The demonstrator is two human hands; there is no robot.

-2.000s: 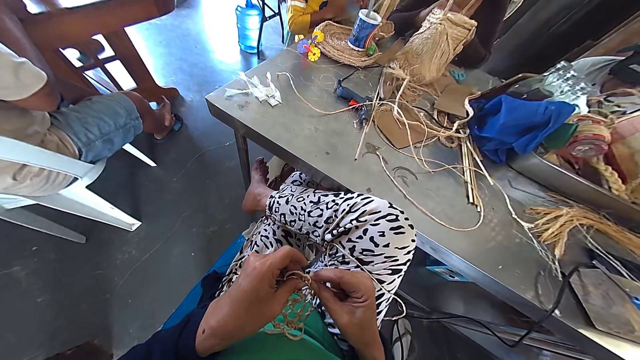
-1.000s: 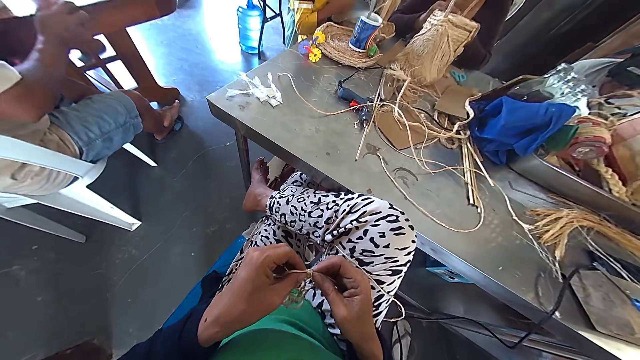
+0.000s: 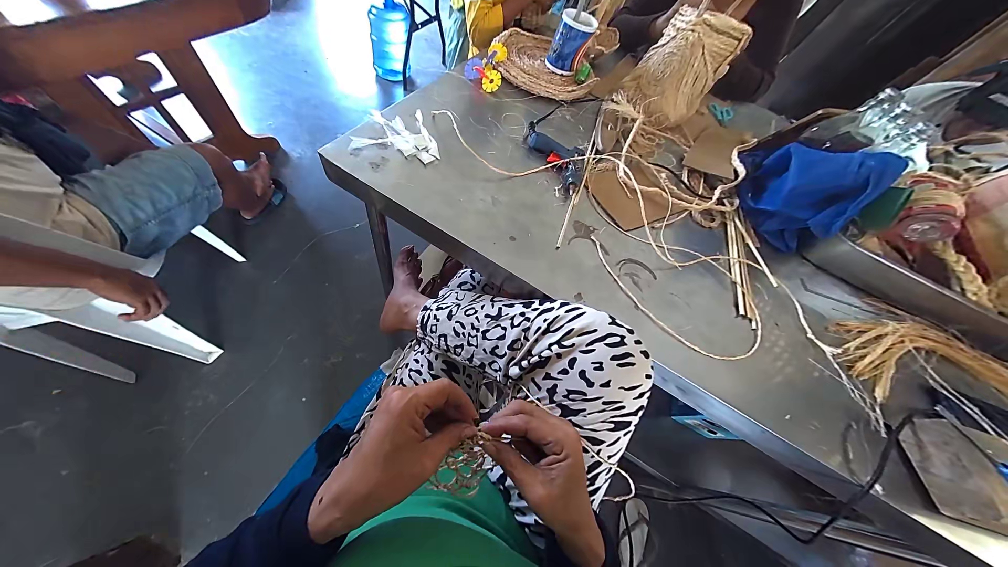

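Note:
Above my lap, my left hand (image 3: 405, 449) pinches the edge of a small openwork piece of knotted natural-fibre cord (image 3: 461, 466) between thumb and fingers. My right hand (image 3: 543, 461) grips the same piece from the other side, its fingertips close to those of my left. The piece hangs below the fingertips, in front of my green shirt. A loose cord (image 3: 626, 484) runs past my right hand over the patterned trousers (image 3: 567, 346). The fingers hide the exact knot.
The metal table (image 3: 488, 205) holds a hot glue gun (image 3: 551, 148), loose twine (image 3: 669, 331), a blue cloth (image 3: 819, 189), a woven fibre bag (image 3: 685, 71) and a blue cup (image 3: 571, 43). A black cable (image 3: 756, 512) hangs at its near edge. Someone sits on a white chair (image 3: 157, 331) at left.
My hands stay close together at the cord piece while their fingers have shifted. The seated person's hand, raised one second ago, now hangs low beside the chair.

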